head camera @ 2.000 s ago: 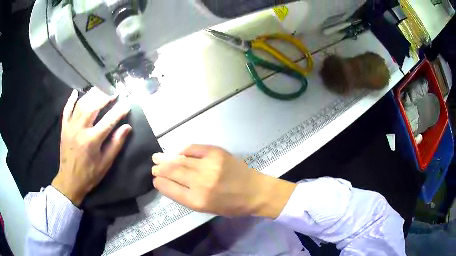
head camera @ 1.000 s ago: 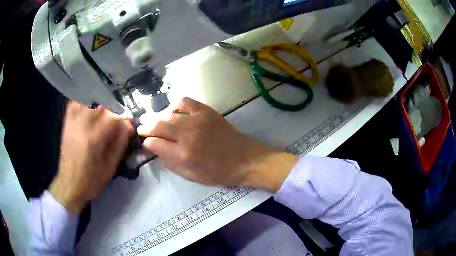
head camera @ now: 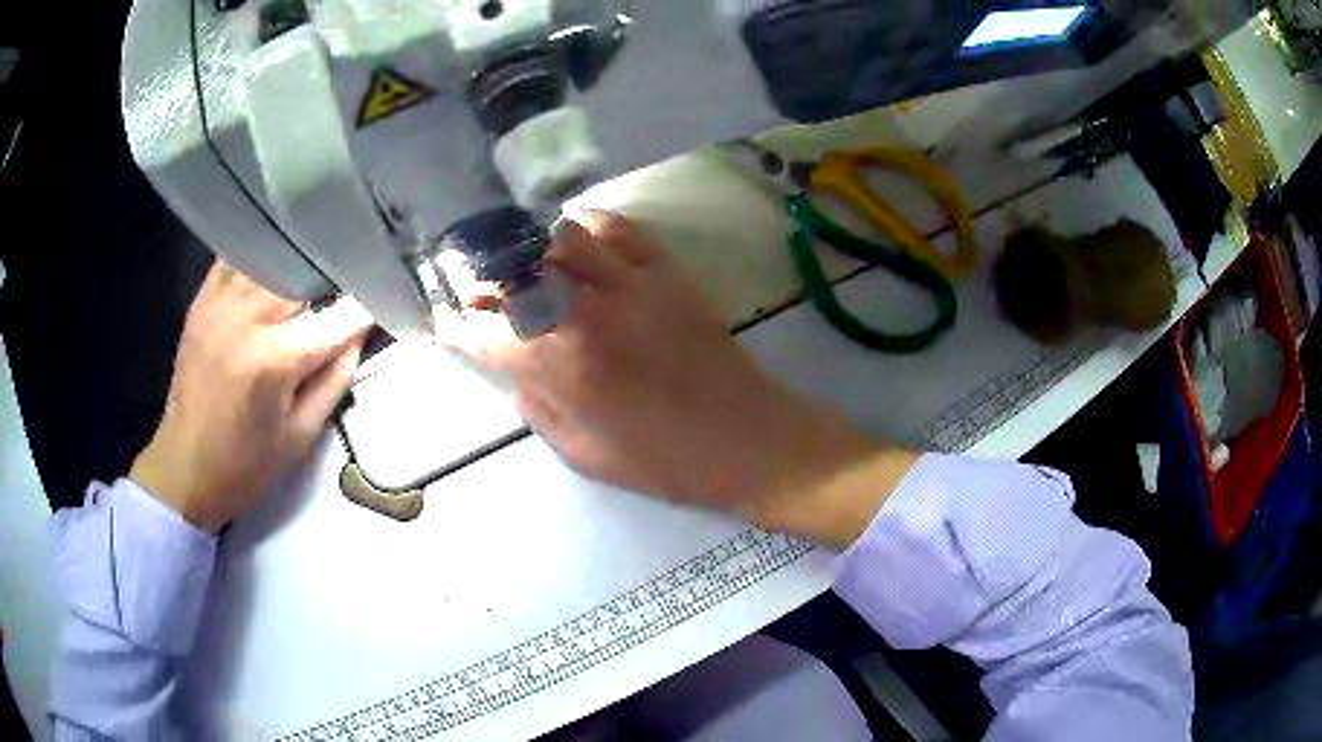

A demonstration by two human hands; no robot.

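Observation:
The white-grey sewing machine head [head camera: 319, 160] fills the upper left, with bright lamp light at its needle area. My left hand [head camera: 254, 377] lies left of the needle area with its fingertips beside a small dark edge of cloth. My right hand [head camera: 638, 363] is right of the needle area, its thumb and fingers bent close to the presser foot. The fingertips are washed out by the light, so what they hold cannot be told. Black cloth [head camera: 87, 319] lies beyond my left hand. The pale bed plate [head camera: 435, 420] shows between my hands.
Scissors with yellow and green handles [head camera: 870, 297] lie right of my right hand. A brown brush [head camera: 1087, 276] is beyond them. A printed ruler [head camera: 638, 609] runs along the table's front edge. A red tray in a blue bin [head camera: 1244, 457] stands at the far right.
The black cloth piece that lay in front of the needle is out of sight there, and the bed plate is uncovered. My hands have moved apart, and the view has shifted.

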